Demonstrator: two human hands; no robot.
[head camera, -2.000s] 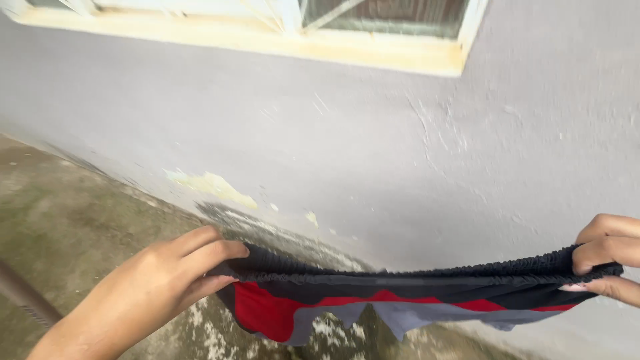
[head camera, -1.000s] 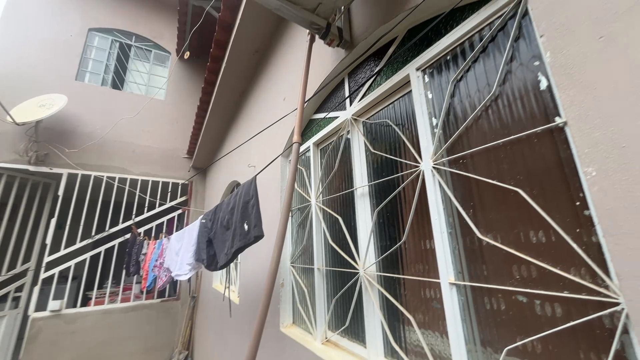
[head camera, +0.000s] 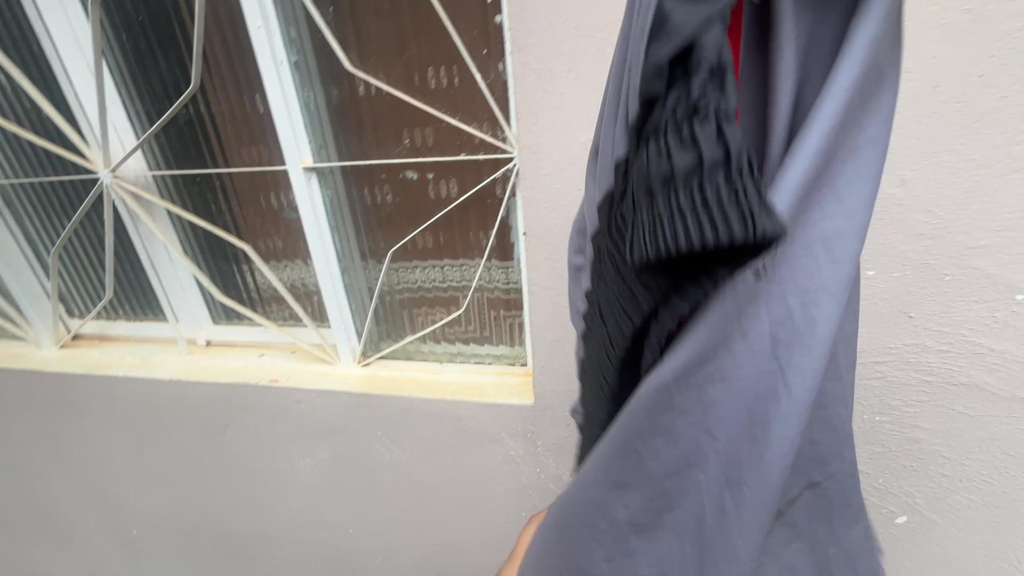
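A grey and black garment (head camera: 744, 384) with a gathered elastic waistband (head camera: 696, 184) and a sliver of red hangs in folds close to the camera, right of centre. Its upper end runs out of the top of the picture. At the bottom edge a small piece of skin, apparently my left hand (head camera: 526, 546), shows beside the grey cloth; its fingers are hidden, so its hold cannot be seen. My right hand is out of sight.
Behind stands a plastered wall (head camera: 280, 480) with a window at the left. White metal bars (head camera: 104, 172) cross its panes, and a yellowish sill (head camera: 432, 382) runs below. A patterned curtain (head camera: 416, 216) shows behind the glass.
The garment, stretched between both hands two seconds ago, now hangs bunched and upright near the camera. The view has swung up to the clothesline and back to the wall. My right hand has left the view.
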